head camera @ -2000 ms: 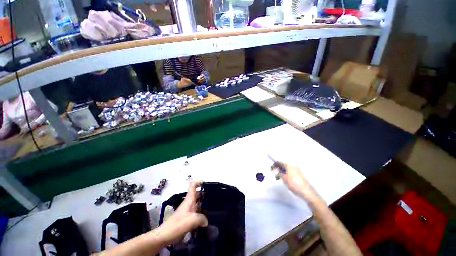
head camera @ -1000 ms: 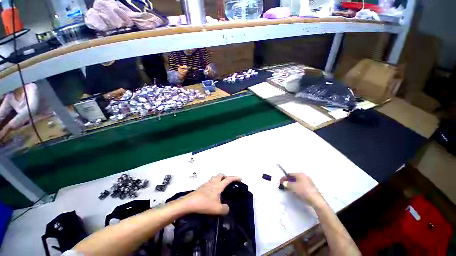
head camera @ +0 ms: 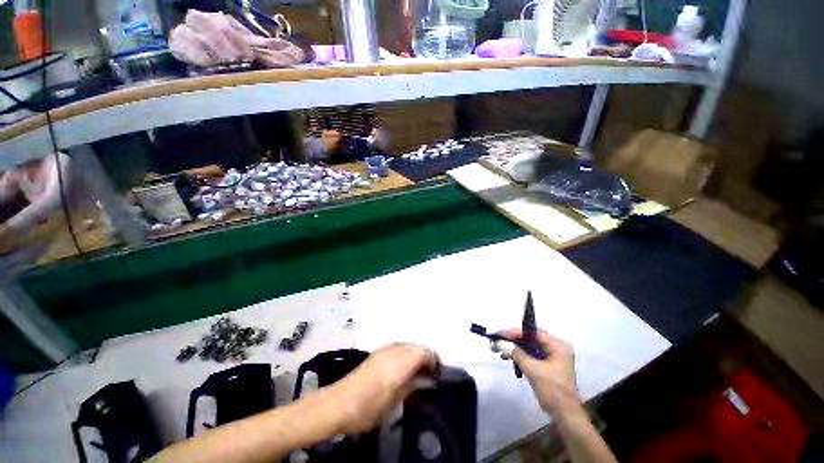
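Note:
My left hand point(head camera: 390, 382) grips the top edge of a black plastic housing point(head camera: 447, 418) at the bench's front edge; hand and housing are blurred. My right hand point(head camera: 549, 366) holds dark pliers point(head camera: 529, 315), jaws pointing up and away, over the white bench. A small black piece point(head camera: 480, 330) shows just left of the pliers; I cannot tell if it touches them. Three more black housings stand left of the held one: far left point(head camera: 119, 418), middle point(head camera: 231, 398) and one partly behind my left forearm point(head camera: 332, 363). Small metal components point(head camera: 230, 340) lie in a loose pile behind them.
A green conveyor belt point(head camera: 271, 244) runs behind the white bench point(head camera: 434, 298). A loaded overhead shelf point(head camera: 407, 79) spans above. People sit at the opposite bench by a white pile point(head camera: 280, 188). A black sheet point(head camera: 664, 267) lies right, a red stool point(head camera: 750, 411) below it.
My left hand and its housing have shifted right and now appear tilted differently. In my right hand the pliers have turned from slanting left to upright. A black housing behind my left forearm is more visible.

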